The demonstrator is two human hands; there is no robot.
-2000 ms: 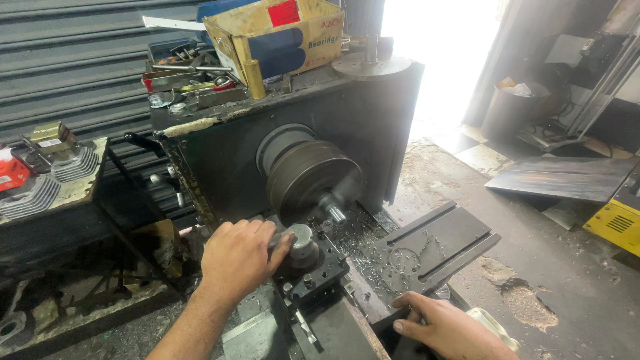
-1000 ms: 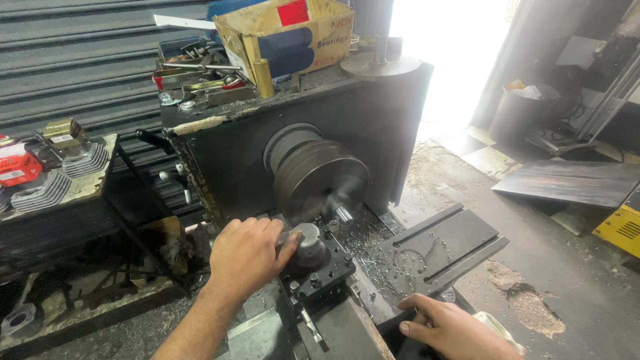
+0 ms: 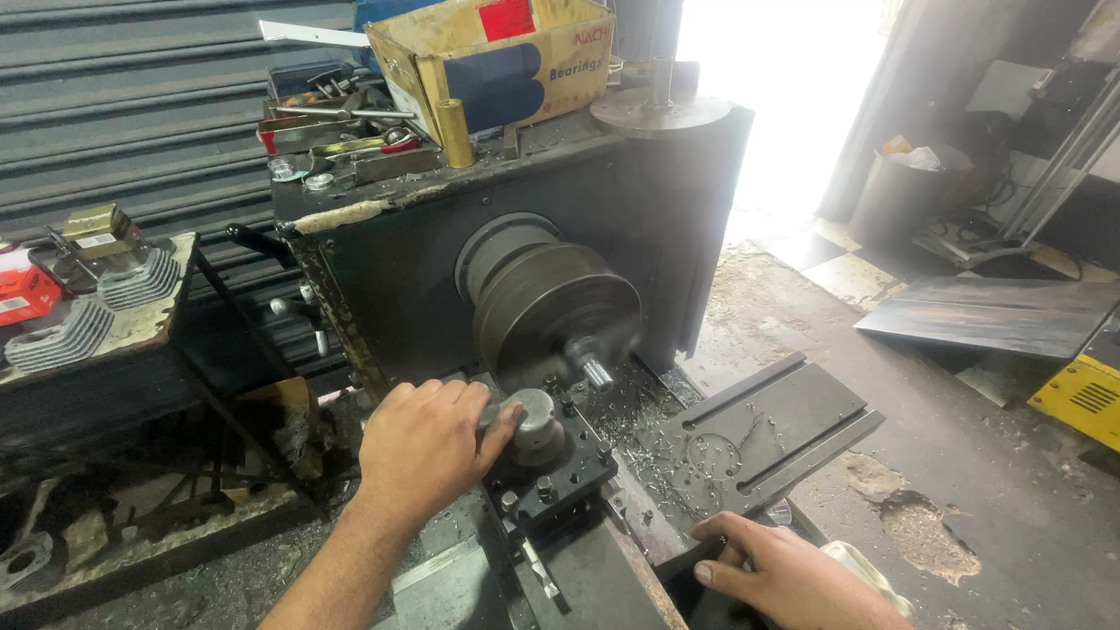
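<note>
My left hand (image 3: pixel 435 437) is closed on the clamp lever of the lathe's tool post (image 3: pixel 553 468), beside its round metal top knob (image 3: pixel 535 416). Just beyond it, the lathe chuck (image 3: pixel 556 306) is blurred as if spinning, with a shiny metal workpiece (image 3: pixel 597 373) sticking out of its centre. My right hand (image 3: pixel 761 560) is at the near edge of the slotted cross slide (image 3: pixel 770 437), fingers curled; whatever lies under them is hidden. Metal chips (image 3: pixel 652 446) are scattered over the slide. A tool bit (image 3: pixel 539 569) juts from the near side of the tool post.
On the headstock (image 3: pixel 394 254) stand a bearings box (image 3: pixel 525 74), a brass cylinder (image 3: pixel 455 133), hand tools and a round metal plate (image 3: pixel 661 114). Finned metal parts (image 3: pixel 61 334) lie on a side table at left. At right are a metal sheet (image 3: pixel 989 315) and a yellow machine (image 3: pixel 1081 398).
</note>
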